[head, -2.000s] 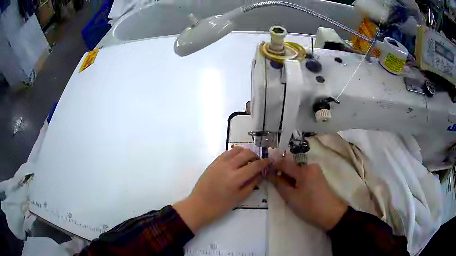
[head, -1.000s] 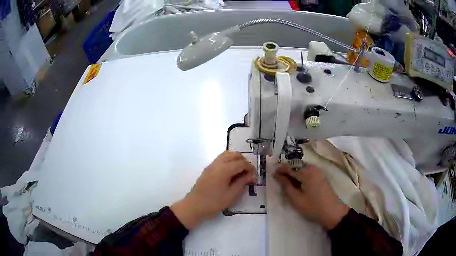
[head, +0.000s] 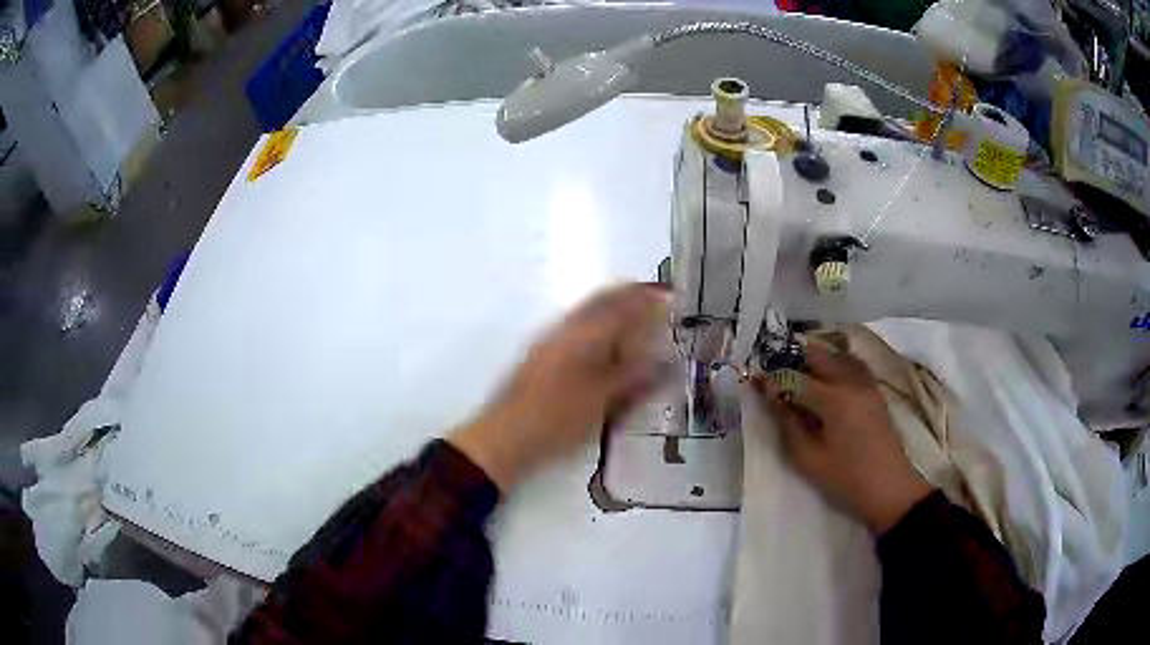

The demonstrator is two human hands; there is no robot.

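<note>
The off-white sewing machine (head: 940,271) stands at the right. Its presser foot and needle (head: 701,372) are between my hands. My left hand (head: 586,372) is blurred, left of the machine head, with its fingertips up beside it; whether it holds anything cannot be told. My right hand (head: 826,416) is just right of the needle with fingers bent at the edge of the cream garment piece (head: 776,554); its grip is partly hidden. The cream and white cloth (head: 1009,435) lies bunched right of the needle and under the arm. The needle plate area (head: 675,473) shows below the head.
A work lamp (head: 568,98) on a flexible neck hangs over the back of the white table (head: 341,328). A thread cone (head: 996,149) and a control panel (head: 1103,139) are at the upper right. White cloth (head: 76,473) hangs past the left table edge.
My left hand has moved up and away from the needle plate to beside the machine head. My right hand has moved slightly up toward the needle area. The camera view has shifted.
</note>
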